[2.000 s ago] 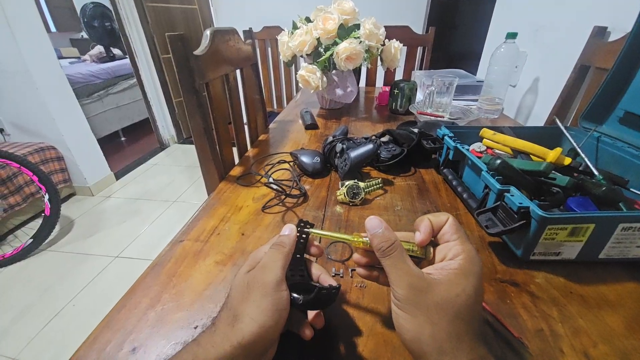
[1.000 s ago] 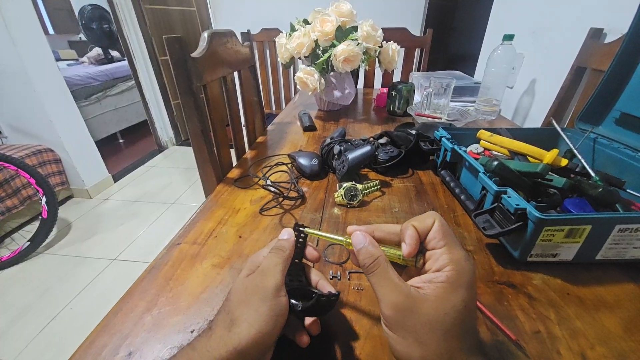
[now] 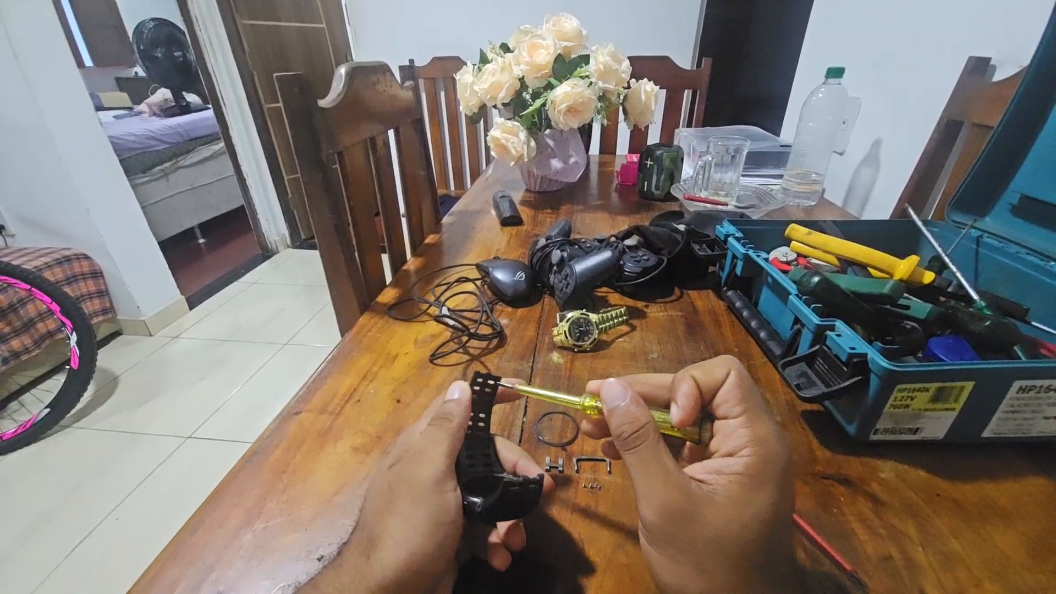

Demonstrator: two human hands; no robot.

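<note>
My left hand (image 3: 421, 495) grips a black watch (image 3: 502, 495), its perforated strap (image 3: 480, 412) standing up between thumb and fingers. In my right hand (image 3: 701, 470) is a screwdriver with a transparent yellow handle (image 3: 594, 403); its tip meets the top end of the strap, though the exact contact is too small to tell. Just beyond and between the hands, a thin black ring (image 3: 557, 429), a small metal link (image 3: 553, 465), a U-shaped metal piece (image 3: 592, 460) and several tiny screws or pins (image 3: 591, 486) lie on the wooden table. A gold-coloured wristwatch (image 3: 581, 330) rests farther back.
At the right stands an open teal toolbox (image 3: 825, 355) full of tools. A corded mouse (image 3: 506, 280) and black game controllers (image 3: 586, 272) lie mid-table. Behind them are a flower vase (image 3: 554, 161), a glass mug (image 3: 723, 165) and a plastic bottle (image 3: 808, 148). A red rod (image 3: 825, 544) lies near my right wrist.
My right fingers have shifted along the screwdriver's handle since two seconds ago. The tip remains at the strap's end, and my left hand still holds the black watch.
</note>
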